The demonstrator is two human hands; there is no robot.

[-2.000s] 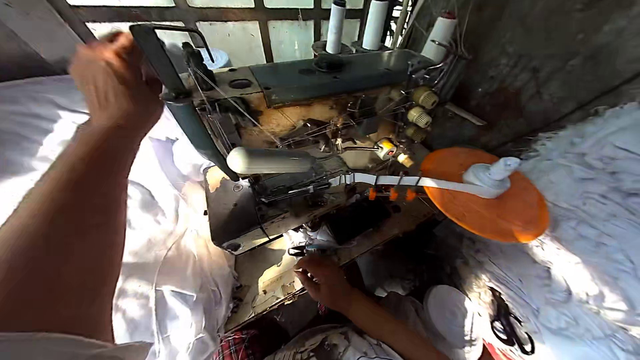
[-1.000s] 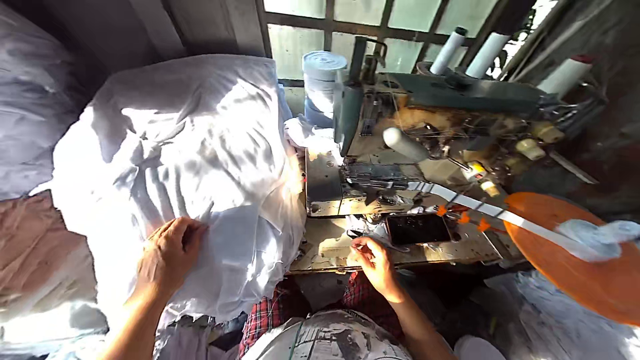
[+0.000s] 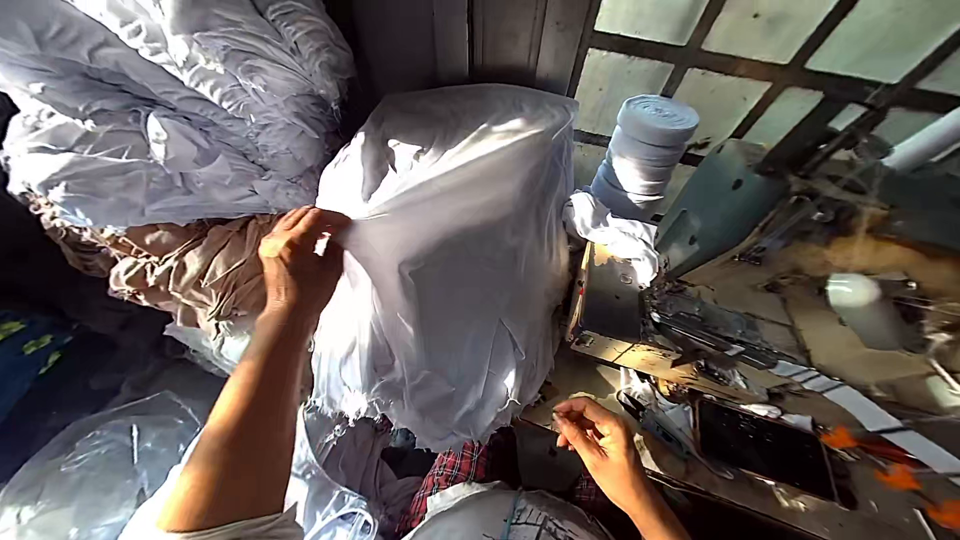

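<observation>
My left hand (image 3: 304, 251) pinches the upper left edge of a white fabric piece (image 3: 457, 277), which lies spread over a tall stack in front of me. The fabric hangs down toward my lap, its lower edge frayed. To the right, my right hand (image 3: 596, 439) hovers near the front edge of the sewing machine table, fingers curled; whether something small is between thumb and finger I cannot tell. Beside it lie thread snips (image 3: 660, 424) and a dark phone (image 3: 765, 450). The sewing machine (image 3: 720, 202) stands at the right, a white cloth (image 3: 615, 229) bunched at its left end.
Rolls of pale elastic or tape (image 3: 649, 150) are stacked behind the table. A white fabric heap (image 3: 187, 120) rises at the upper left above brown fabric bundles (image 3: 202, 277). A clear plastic bag (image 3: 97, 465) lies at the lower left. A white strip (image 3: 870, 412) runs toward the machine.
The view has swung left, away from the machine. My left hand has gone from the machine's left end to the fabric stack, then up to its left edge. My right hand remains by the table's front edge.
</observation>
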